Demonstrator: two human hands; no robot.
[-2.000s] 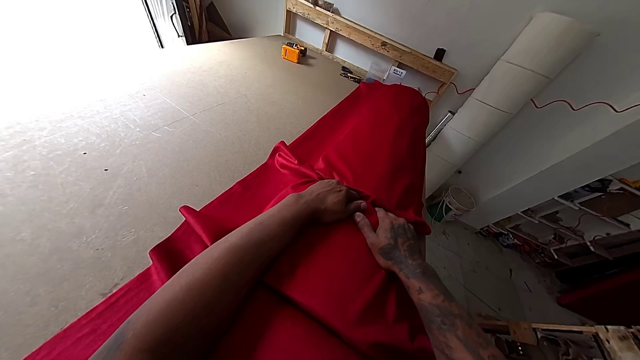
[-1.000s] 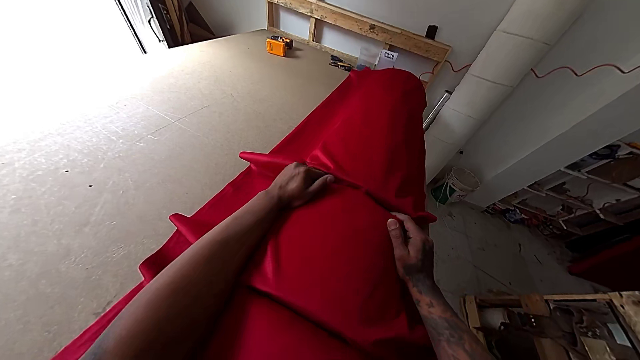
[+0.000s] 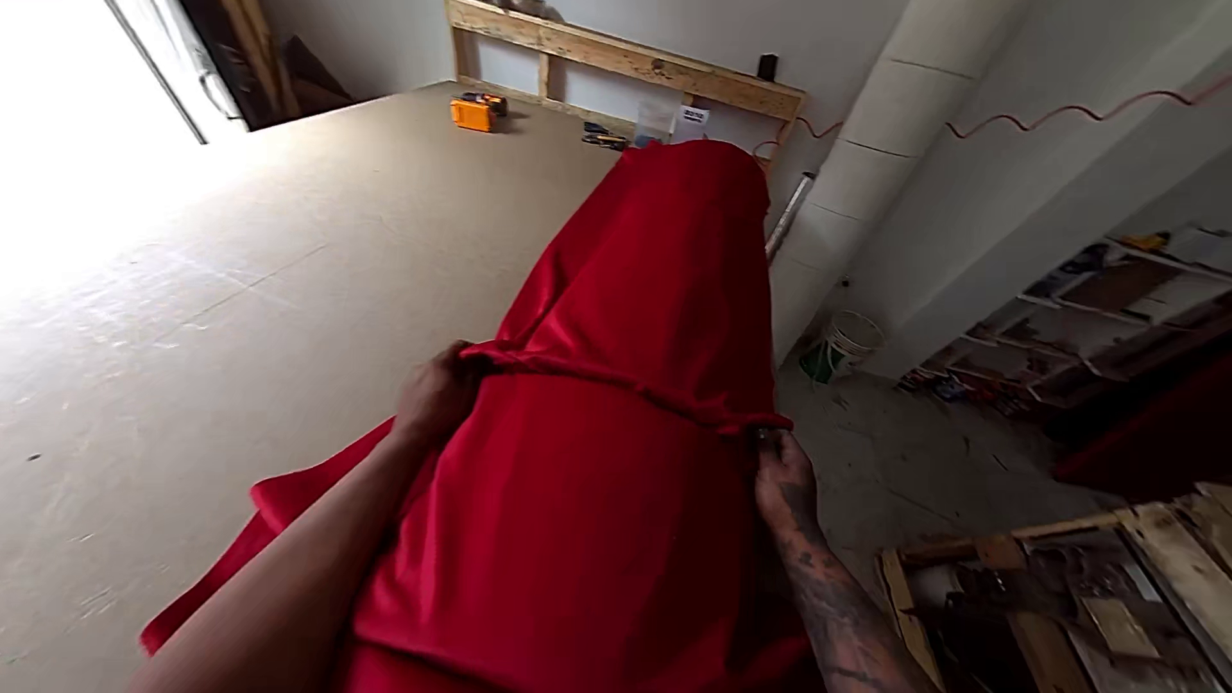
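Red fabric drapes over a long, rounded form, which it hides, along the right edge of a large work table. A gathered ridge of the cloth runs across the form between my hands. My left hand grips the ridge's left end beside the tabletop. At its right end, by the table's edge, my right hand pinches the cloth. Loose folds spread over the table beneath my left forearm.
An orange tool and some hand tools lie at the table's far end, before a wooden frame. To the right are a large pale tube, a bucket on the floor, shelves and a wooden frame with scraps.
My hands, close together at first, have moved apart to opposite sides of the form. The cloth between them has been drawn into a long gathered ridge.
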